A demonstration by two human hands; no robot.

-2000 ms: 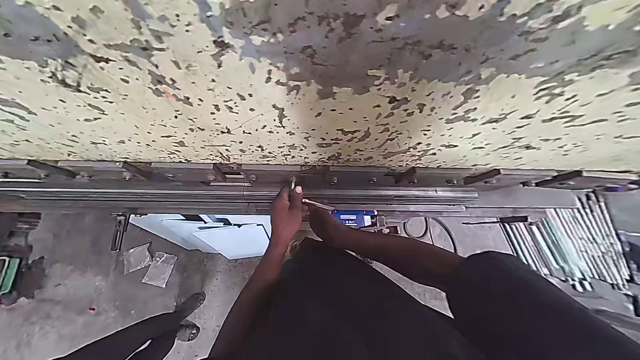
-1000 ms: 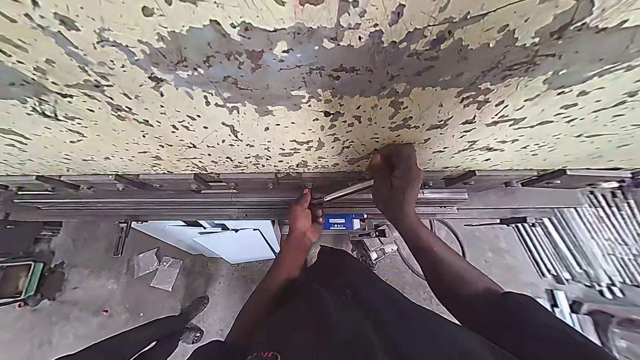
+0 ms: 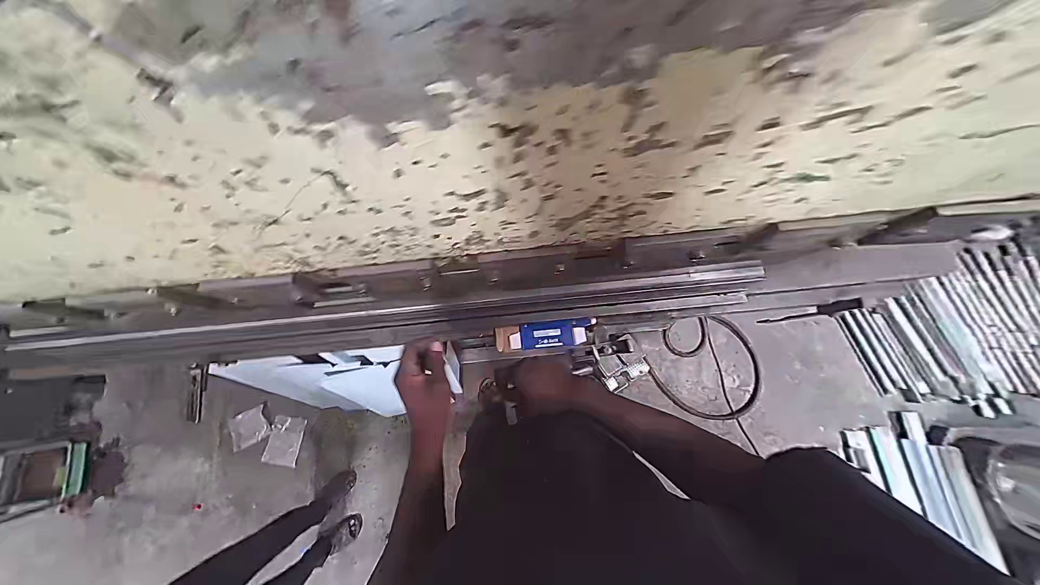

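Note:
My left hand (image 3: 425,378) is in front of the long steel machine bed (image 3: 366,325), its fingers curled around something small and pale that I cannot make out. Close to my body, my right hand (image 3: 543,383) is lowered just below a blue box (image 3: 552,334); blur and the dark clothing hide its fingers, and whatever it may hold cannot be told. The blue box bears writing and lies at the bed's near edge, with a brown end on its left. Above the bed rises a large machine face (image 3: 487,179) with worn cream paint.
White sheets (image 3: 349,382) lie below the bed at left. A metal pedal (image 3: 624,370) with a looped cable (image 3: 756,366) is on the floor. Bundled metal bars (image 3: 926,341) are at right. Another person's legs (image 3: 301,528) stand at lower left, near clear plastic bags (image 3: 284,440).
My right hand has dropped from the machine face, where it held a long thin piece, to near my body. My left hand has moved off the bed's edge. The view has tilted.

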